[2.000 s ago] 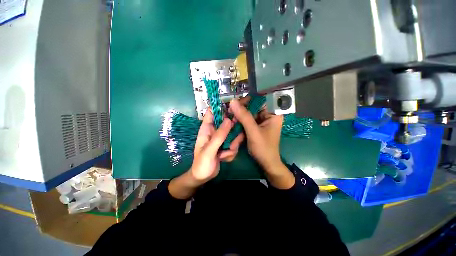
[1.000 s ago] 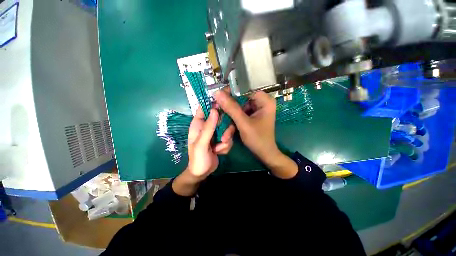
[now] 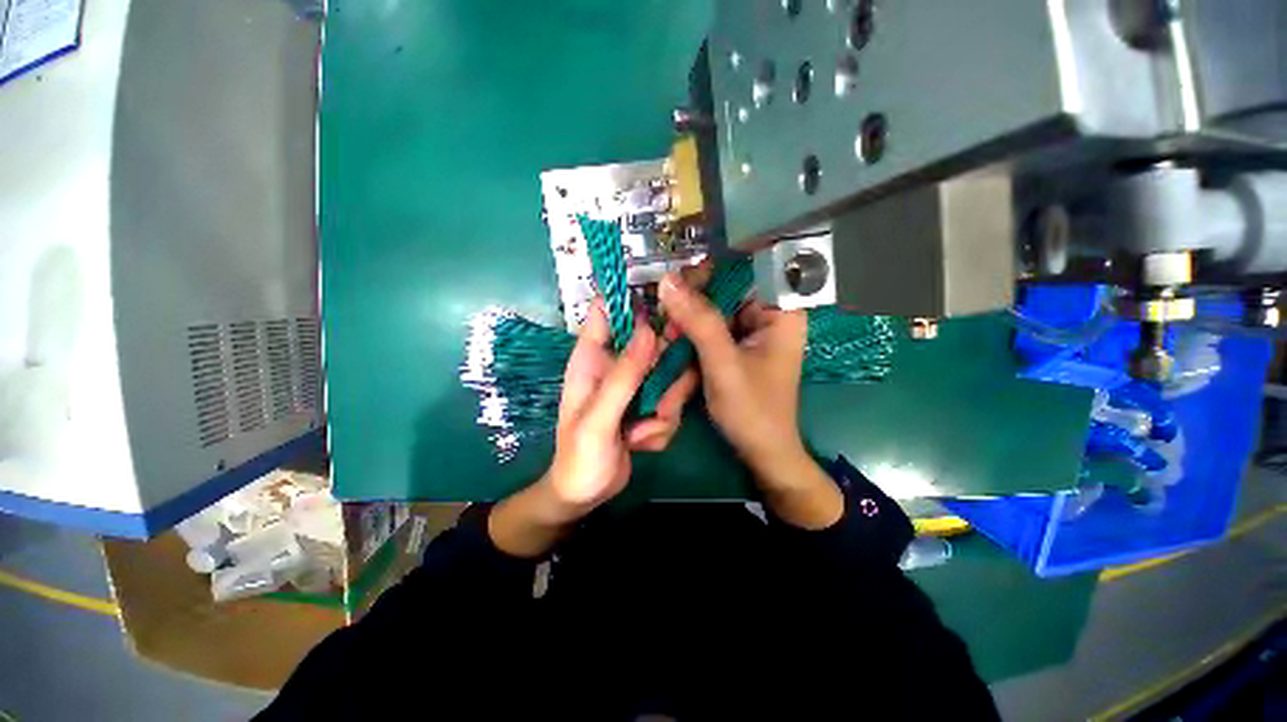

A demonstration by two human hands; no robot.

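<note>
My left hand [image 3: 600, 409] holds a bunch of green wires [image 3: 608, 275] that stands up over the silver base plate [image 3: 568, 200]. My right hand [image 3: 741, 370] holds more green wires [image 3: 730, 289] slanting under the machine head; its thumb and finger meet near the left hand's fingertips, at the small silver die. What they pinch there is too small to tell. A pile of green wires [image 3: 529, 370] lies on the green bench under and beside both hands, with silver-white tips at its left edge. Its right part [image 3: 847, 349] shows beyond my right hand.
The grey machine head [image 3: 903, 127] overhangs the upper right, with a brass-coloured block [image 3: 686, 176] beside it. Air fittings [image 3: 1166, 303] hang at right. Blue bins [image 3: 1150, 515] hold wire bundles at right. A white-grey cabinet [image 3: 212, 254] stands at left, above a carton [image 3: 184, 628] of translucent plastic pieces.
The camera view shifted and came back, moving the machine head in the picture. Both hands stay at the die, with only small finger shifts on the wires.
</note>
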